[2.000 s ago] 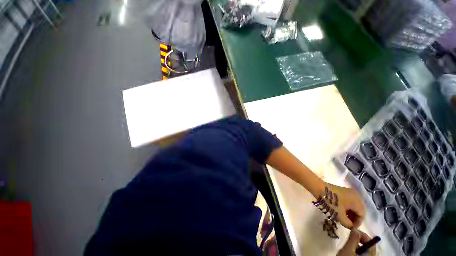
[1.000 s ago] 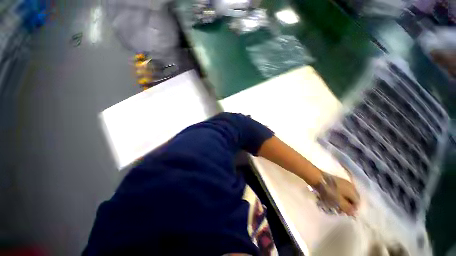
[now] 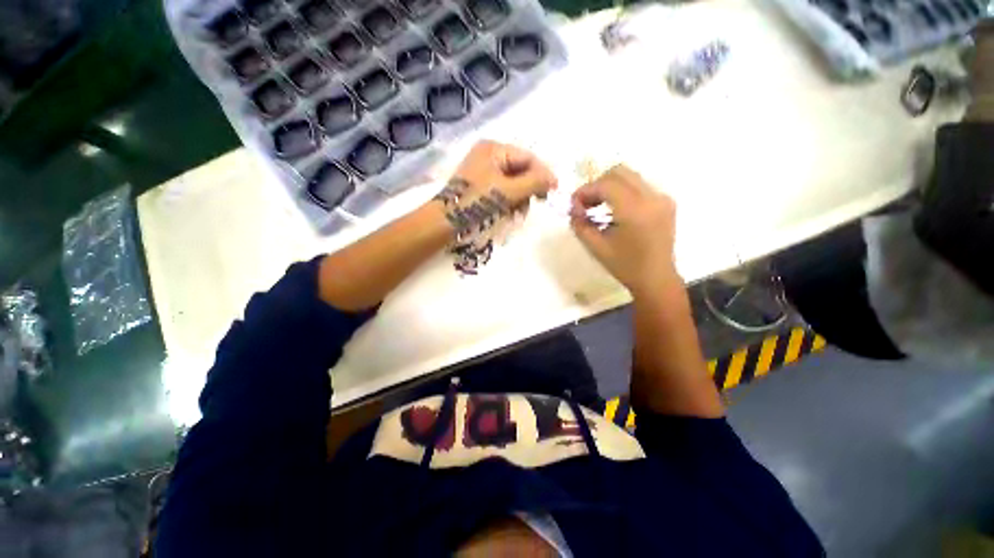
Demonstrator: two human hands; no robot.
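Note:
My left hand point(image 3: 501, 180) is over the white board point(image 3: 752, 164), its fingers curled; whether it holds something is too blurred to tell. Small dark strips point(image 3: 480, 214) lie in rows on the back of this hand and wrist. My right hand point(image 3: 627, 218) is just right of it, thumb and fingers pinched near a small pale bit; what it grips is unclear. A small dark heap of strips point(image 3: 471, 259) lies beside the left wrist. The blister tray point(image 3: 259, 129) with dark frames in its pockets lies beyond my left hand.
A small clear bag point(image 3: 698, 68) lies on the board at the back. A second tray point(image 3: 845, 49) is at upper right. A loose frame point(image 3: 918, 91) lies near another person's dark sleeve point(image 3: 959, 196). A flat plastic bag point(image 3: 106, 270) lies on the green surface at left.
The view has swung to the right, so the tray now shows at upper left. My right hand is now in clear view, and the black tool seen earlier is not visible.

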